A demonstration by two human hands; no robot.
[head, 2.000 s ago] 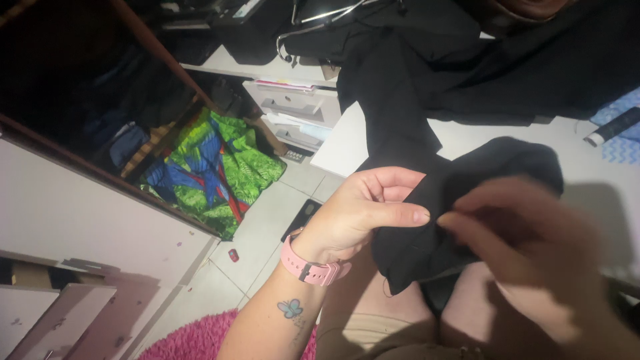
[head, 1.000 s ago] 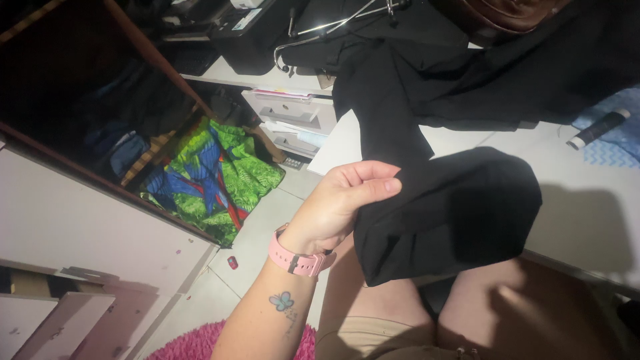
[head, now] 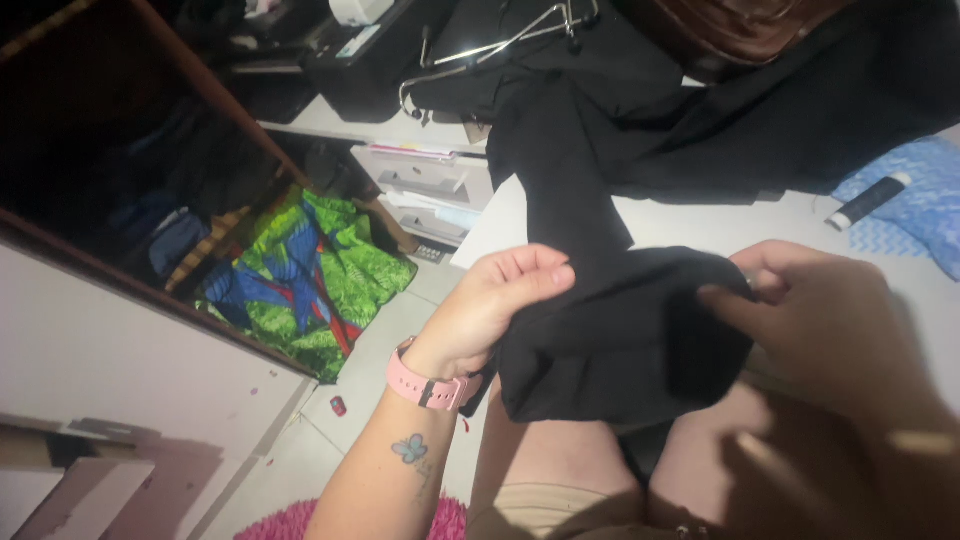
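Observation:
Black fabric, seemingly part of a garment (head: 615,345), lies over my lap and runs up onto the white table. My left hand (head: 510,300), with a pink watch strap on the wrist, pinches its upper left edge between thumb and fingers. At the right edge of the cloth, my right hand (head: 802,307) grips it, thumb on the near side; that hand is somewhat blurred. Whether it also holds a needle or thread cannot be seen. A spool of black thread (head: 870,201) lies on a blue patterned cloth (head: 915,195) at the right of the table.
Metal hangers (head: 495,52) lie on black cloth at the table's back, near a brown leather-like item (head: 742,30). Left of the white table (head: 690,225) are drawers (head: 427,176) and an open cabinet with green patterned fabric (head: 360,262). A pink rug (head: 277,521) is on the floor.
My right hand worked close to my left thumb two seconds ago, then moved low over my lap away from the cloth. Now it is at the cloth's right edge. My left hand keeps its pinch.

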